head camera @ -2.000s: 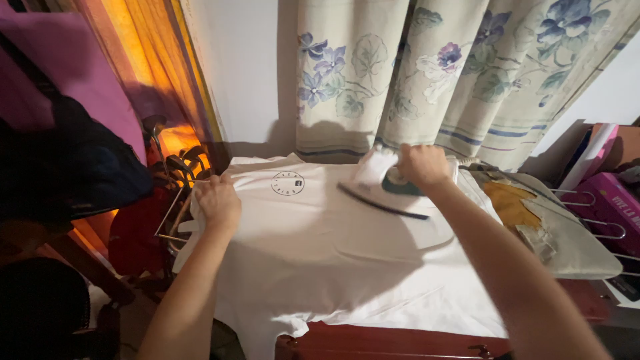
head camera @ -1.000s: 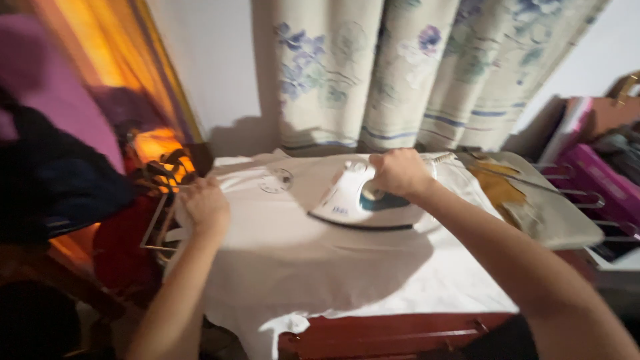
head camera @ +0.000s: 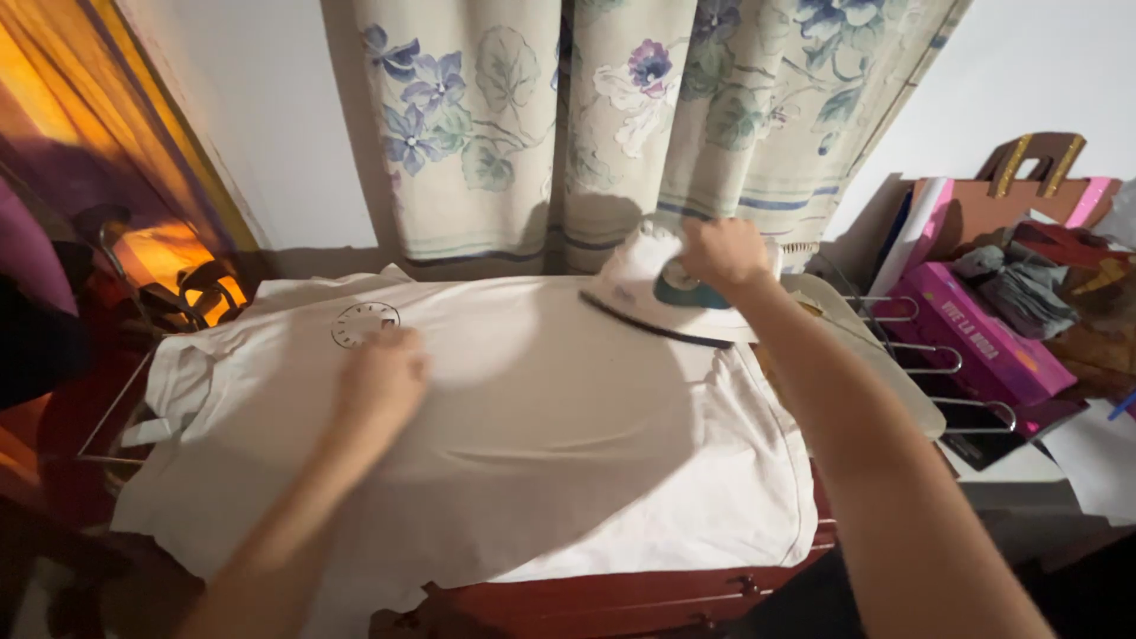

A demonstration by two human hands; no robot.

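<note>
A white T-shirt with a round black print lies spread over an ironing board, whose pale right end shows. My right hand is closed on the handle of a white and teal clothes iron. The iron is near the far right part of the shirt, its dark soleplate edge tipped toward me; whether it touches the cloth is hard to tell. My left hand, blurred, is over the shirt just below the print, fingers curled; I cannot tell whether it pinches any cloth.
A floral curtain hangs right behind the board. Metal wire loops stick out at its right, beside a magenta box with cloths on it. A red wooden drawer unit stands under the shirt. An orange curtain hangs at left.
My left hand has left the shirt's left edge and moved right, to just below the print. The iron, in my right hand, has shifted right along the shirt since one second ago.
</note>
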